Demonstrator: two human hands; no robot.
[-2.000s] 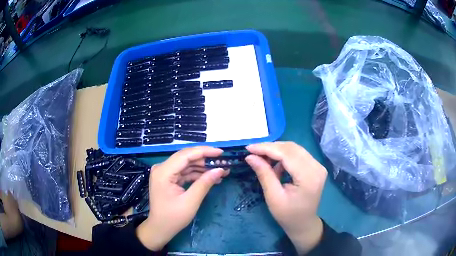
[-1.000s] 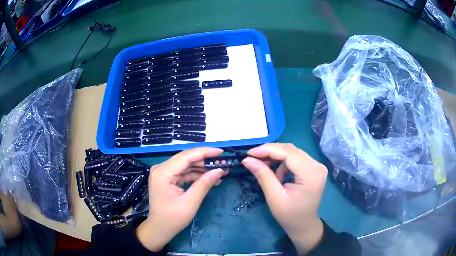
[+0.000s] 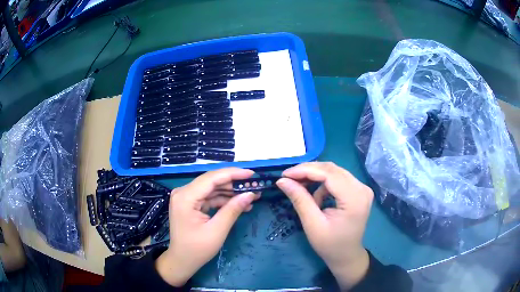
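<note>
A black plastic housing [image 3: 255, 184] with a row of holes is held level between both hands, just in front of the tray. My left hand [image 3: 212, 219] grips its left end between thumb and fingers. My right hand [image 3: 328, 214] has thumb and index finger closed on its right end; whether a small insert is between them is hidden. Small black inserts [image 3: 280, 228] lie scattered on the green mat between my hands. A blue tray [image 3: 317, 117] with a white liner [image 3: 268, 128] holds housings in columns at its left; one housing [image 3: 247, 95] lies apart in it.
A jumbled heap of housings [image 3: 130, 211] lies on the tan board [image 3: 102, 122] left of my left hand. A flat clear bag of dark parts [image 3: 48, 165] is at the far left. An open crumpled bag [image 3: 439, 131] stands at right. A thin cable [image 3: 108, 51] lies behind. Another person's arm [image 3: 11, 248] shows lower left.
The housing has tilted slightly between my fingers, so its holes face me more. Both hands stay in nearly the same place. The cable at the far left has shifted a little to the right.
</note>
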